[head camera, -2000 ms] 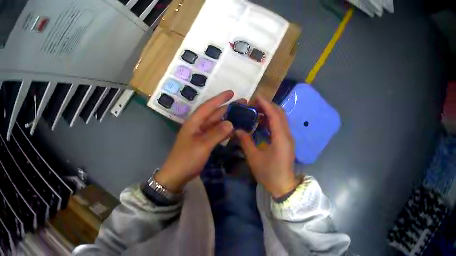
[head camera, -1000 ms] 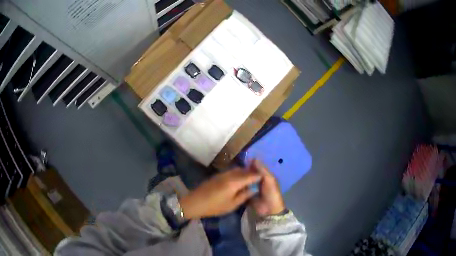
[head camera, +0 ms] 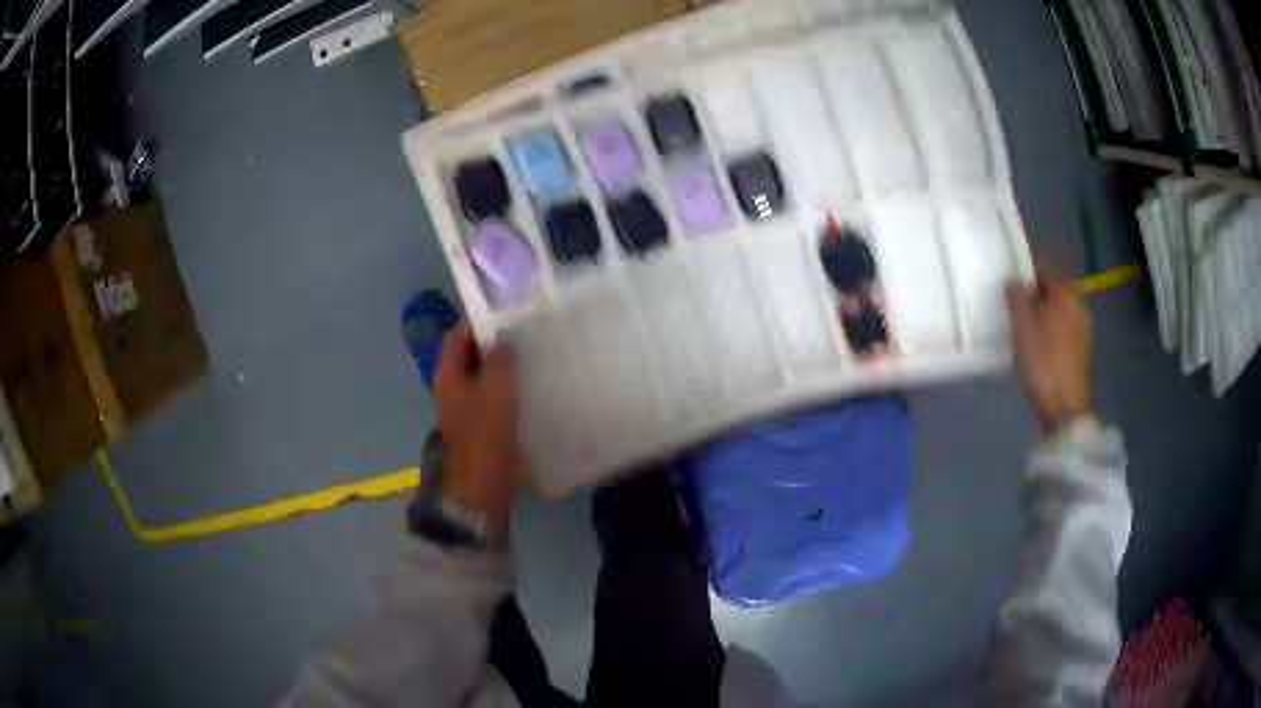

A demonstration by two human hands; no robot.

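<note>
A white blister tray (head camera: 664, 332) is held up between my two hands, slightly blurred. Its left pockets hold several watch bodies with black, lilac (head camera: 505, 260) and light blue (head camera: 545, 166) faces or covers. Two dark pieces with red edges (head camera: 848, 260) lie in a lower pocket right of the middle. My left hand (head camera: 477, 415) grips the tray's lower left edge. My right hand (head camera: 1054, 346) grips its right edge near the lower corner. Some fingers are hidden by the tray.
A blue stool (head camera: 813, 515) stands below the tray. A cardboard carton (head camera: 512, 49) is behind it. Another carton (head camera: 152, 297) is at left. White rack shelf edges (head camera: 249, 17) show at top left. Stacked trays (head camera: 1203, 270) are at right. Yellow lines mark the floor.
The small item earlier between my hands is no longer seen there. My hands have moved apart to the tray's sides, and the tray is lifted off the carton and turned. The view has shifted.
</note>
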